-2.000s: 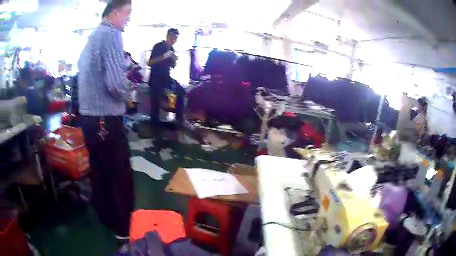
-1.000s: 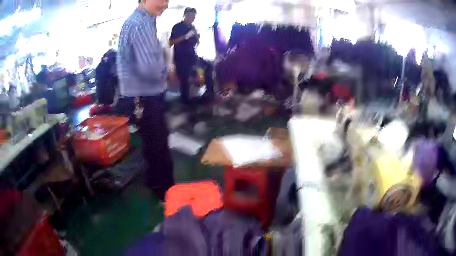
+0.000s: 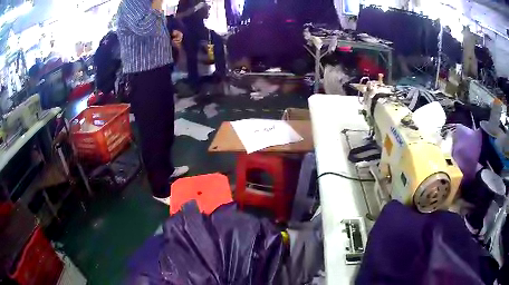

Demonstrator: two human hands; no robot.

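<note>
No hand of mine is in the picture. A crumpled, shiny dark purple bundle of work (image 3: pixel 223 245) lies at the bottom centre, beside a red stool (image 3: pixel 201 189). A matte dark purple cloth (image 3: pixel 418 245) lies at the lower right, against the handwheel end of a yellowish sewing machine (image 3: pixel 410 150). The machine stands on a white table (image 3: pixel 329 167). Whether the two cloths join out of view, I cannot tell.
A person in a striped shirt (image 3: pixel 145 44) stands at the left; another in dark clothes (image 3: pixel 192 39) is behind. A board with a white sheet (image 3: pixel 265 134) rests on a second red stool (image 3: pixel 261 181). An orange basket (image 3: pixel 101 133) stands at left, dark garments (image 3: pixel 284 39) hang at back.
The view has tilted down and become sharper. More of the purple bundle and the cloth by the machine now shows. The striped-shirt person's forearm is now raised.
</note>
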